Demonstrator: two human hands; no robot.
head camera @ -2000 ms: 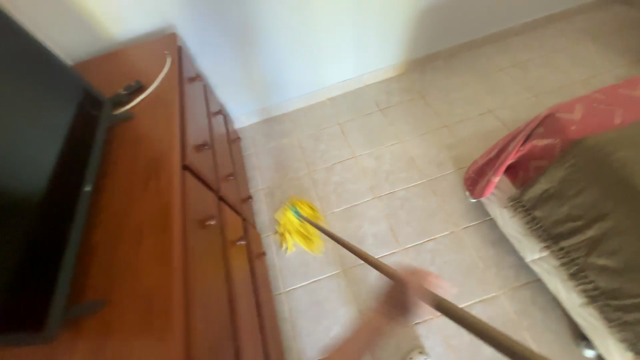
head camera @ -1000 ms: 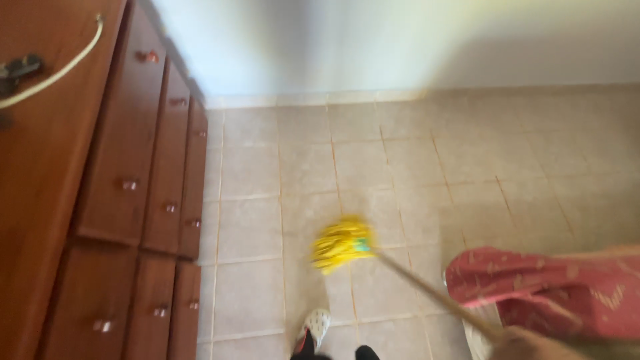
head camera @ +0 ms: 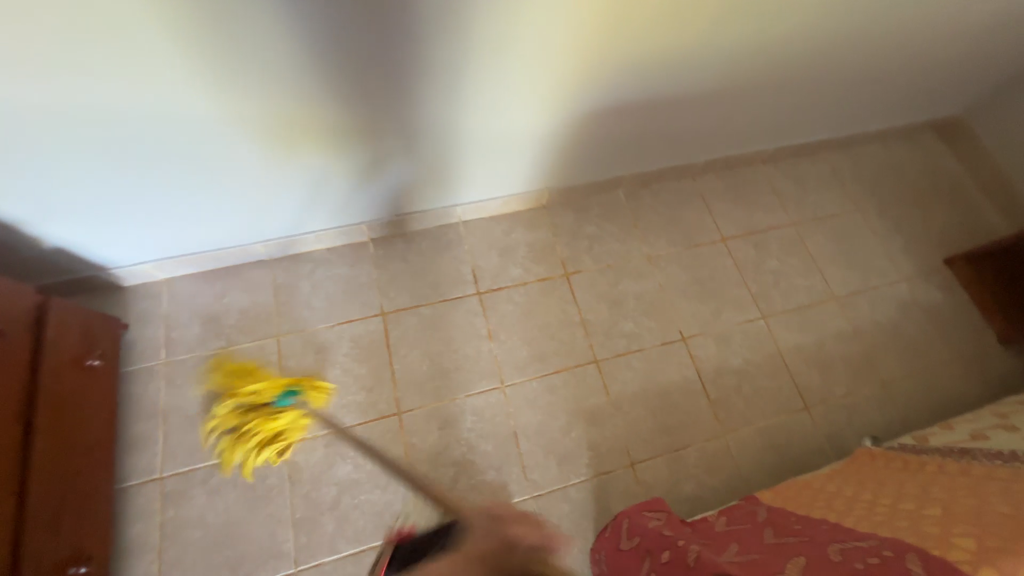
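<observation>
A mop with yellow strands (head camera: 260, 416) and a green socket (head camera: 288, 398) rests on the tiled floor at the left, its strands blurred. From the socket its long brown handle (head camera: 384, 464) slants down to the right. My left hand (head camera: 512, 536), blurred at the bottom edge, is closed around this handle. Beside the hand is a dark item with a red edge (head camera: 420, 548); what it is cannot be told. The handle's upper end lies outside the view, and so does my right hand.
A reddish-brown wooden dresser (head camera: 72, 448) with knobs stands at the left. A pale wall (head camera: 280, 160) with a low baseboard runs behind the floor. A bed with red (head camera: 736, 544) and orange (head camera: 904, 488) covers is at lower right; dark wooden furniture (head camera: 992, 288) shows at the right edge.
The view has swung right along the wall, leaving the television and most of the dresser out of sight. The mop has moved over the floor toward the wall. My left hand stays on the handle.
</observation>
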